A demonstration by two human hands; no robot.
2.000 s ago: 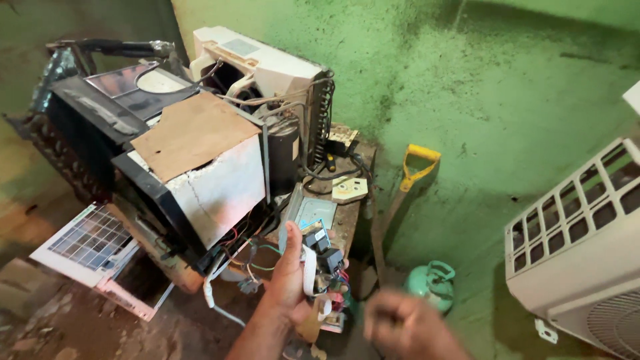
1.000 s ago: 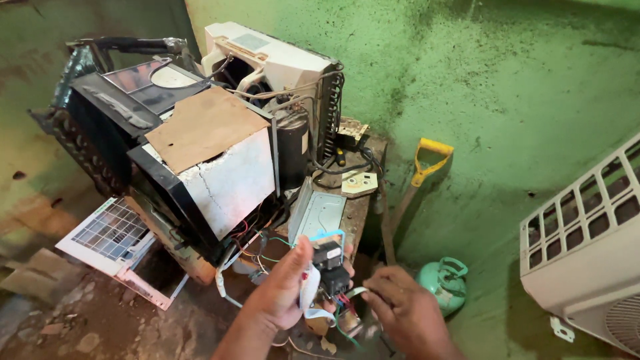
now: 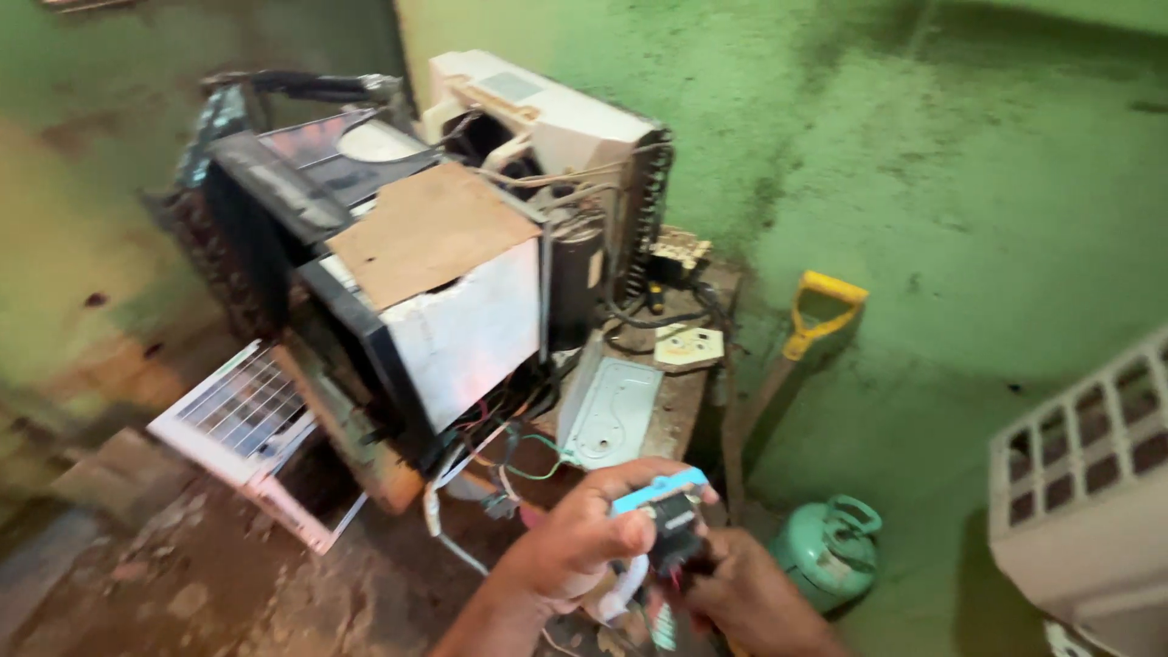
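My left hand grips an electrical control assembly, a black boxy component on a light blue plate, with a white cable hanging below it. Against the lower right side of the assembly is my right hand, near some thin red wires; its fingertips are partly hidden and blurred. Behind the hands a bent sheet-metal cover lies on a worn wooden bench. To the left, a dismantled air conditioner has a piece of cardboard on top and loose wires at its base.
A white air conditioner unit stands behind. On the bench lies a cream socket plate. A yellow-handled tool leans by the green wall, above a green gas cylinder. An outdoor unit is at right, a white grille frame at left.
The assembly in my left hand has been turned, so its blue plate now faces up along the top. My right hand has moved in close against it.
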